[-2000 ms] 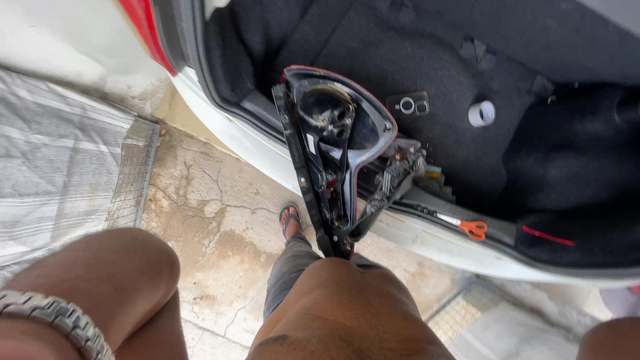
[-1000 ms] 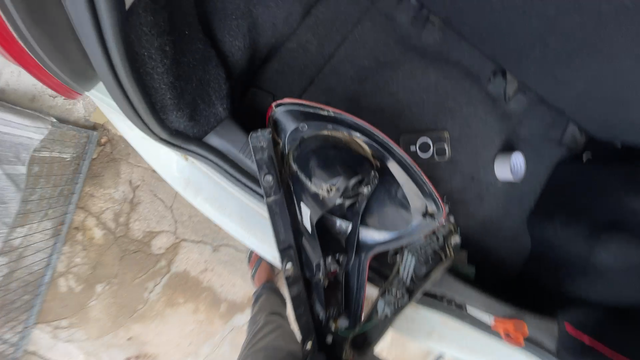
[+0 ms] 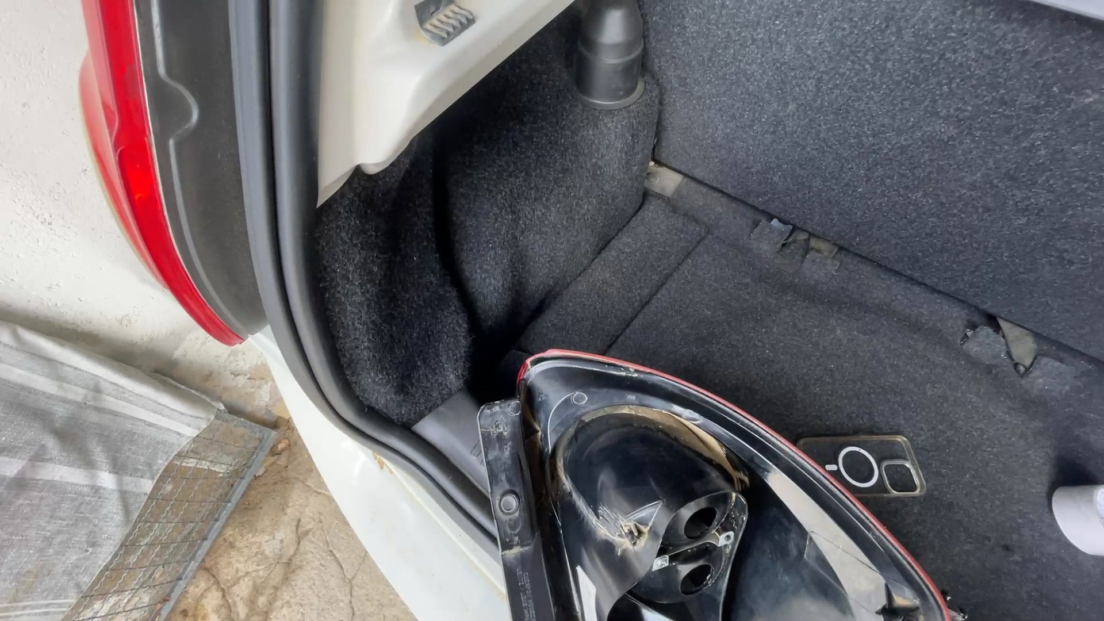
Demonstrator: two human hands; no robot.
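Note:
Neither of my hands shows in the head view now. A car tail light housing point(image 3: 638, 492), black inside with a red rim, lies over the edge of the open car boot at the lower middle, its lower part cut off by the frame. A long black plastic strip point(image 3: 515, 509) runs along its left side. To the right of the housing a clear phone case point(image 3: 867, 466) with a white ring lies on the dark boot carpet point(image 3: 750, 345). A white roll point(image 3: 1080, 517) sits at the right edge.
A red tail light point(image 3: 138, 181) is mounted on the car body at the left, beside the black rubber boot seal point(image 3: 289, 259). Grey sheeting point(image 3: 78, 457) and wire mesh point(image 3: 177, 526) lie at lower left, over cracked concrete point(image 3: 285, 535). A black cylindrical part point(image 3: 610, 52) stands at the top.
The view has shifted toward the boot's left inner corner. The orange-handled scissors, the foot and the legs seen earlier are out of frame.

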